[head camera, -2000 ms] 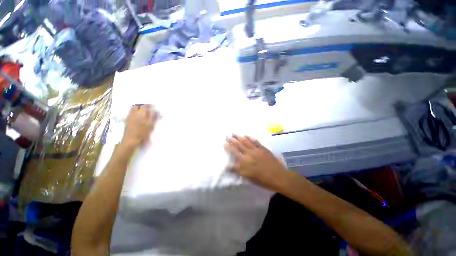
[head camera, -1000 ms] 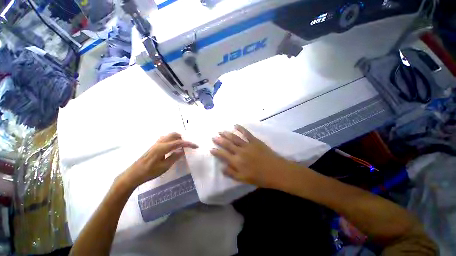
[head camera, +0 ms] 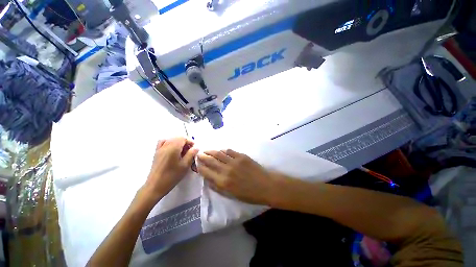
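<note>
A white cut panel (head camera: 308, 166) lies on the machine table below the needle area, its lower part hanging over the table's front edge. My left hand (head camera: 175, 159) pinches the panel's left edge just in front of the presser foot (head camera: 193, 117). My right hand (head camera: 229, 174) lies on the panel, its fingertips at the same edge, close to my left fingers. Whether the edge is folded is hidden by the fingers. The white sewing machine (head camera: 256, 65) with "JACK" lettering stands behind the hands. A broad white stack of panels (head camera: 94, 193) lies to the left.
A grey ruler strip (head camera: 365, 140) runs along the table's front edge, and shows again left of the panel. Black-handled scissors (head camera: 436, 94) lie on grey cloth at the right. Blue-grey garment heaps (head camera: 31, 96) and a shiny plastic-wrapped bundle (head camera: 31, 193) are at the left.
The panel now lies turned at the needle area instead of flat under both spread hands. Since one second ago, my left fingers have closed on its edge and my right hand has moved left beside them.
</note>
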